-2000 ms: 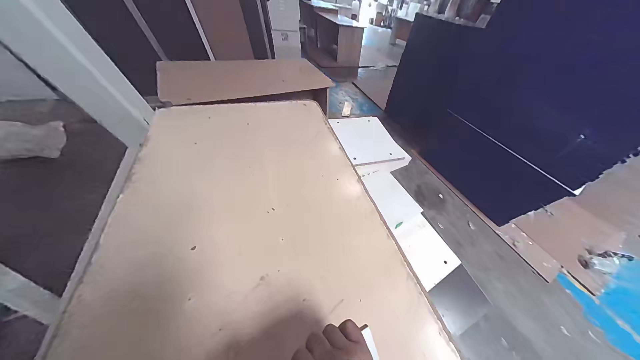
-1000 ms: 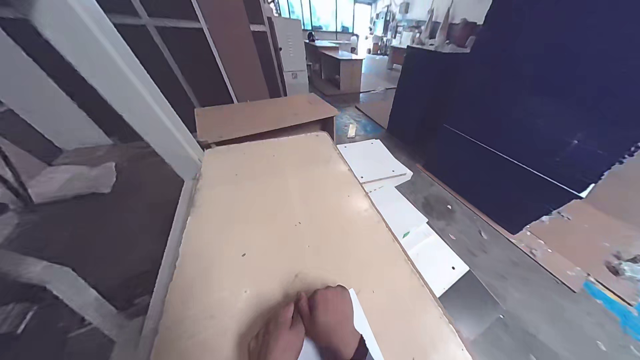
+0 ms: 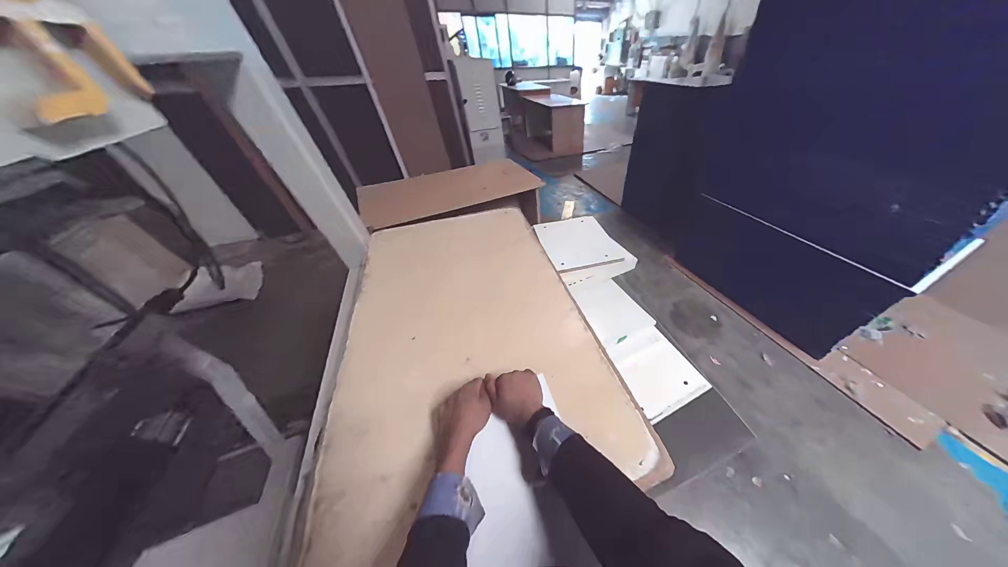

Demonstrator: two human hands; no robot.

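Note:
Both my hands meet near the middle of a pale wooden tabletop [image 3: 441, 291], over the far end of a long white sheet or panel [image 3: 500, 488]. My left hand [image 3: 470, 405] is curled at the left edge of that white piece, its fingers touching my right hand. My right hand [image 3: 518, 394] is a closed fist on its far end, and a white corner shows just beyond the knuckles. The fingertips of both hands are hidden, so what they pinch cannot be told. Dark sleeves with blue cuffs cover my forearms.
White drilled panels [image 3: 579, 242] lie low along the table's right side. A brown board-topped unit [image 3: 449, 189] stands past the far edge. A large dark blue panel stack [image 3: 787, 157] rises at right. A pale metal frame [image 3: 307, 142] borders the left side.
Two seconds ago only one hand showed at the bottom edge; now both hands are together on the white piece, more of which shows. The view has tilted up and turned left.

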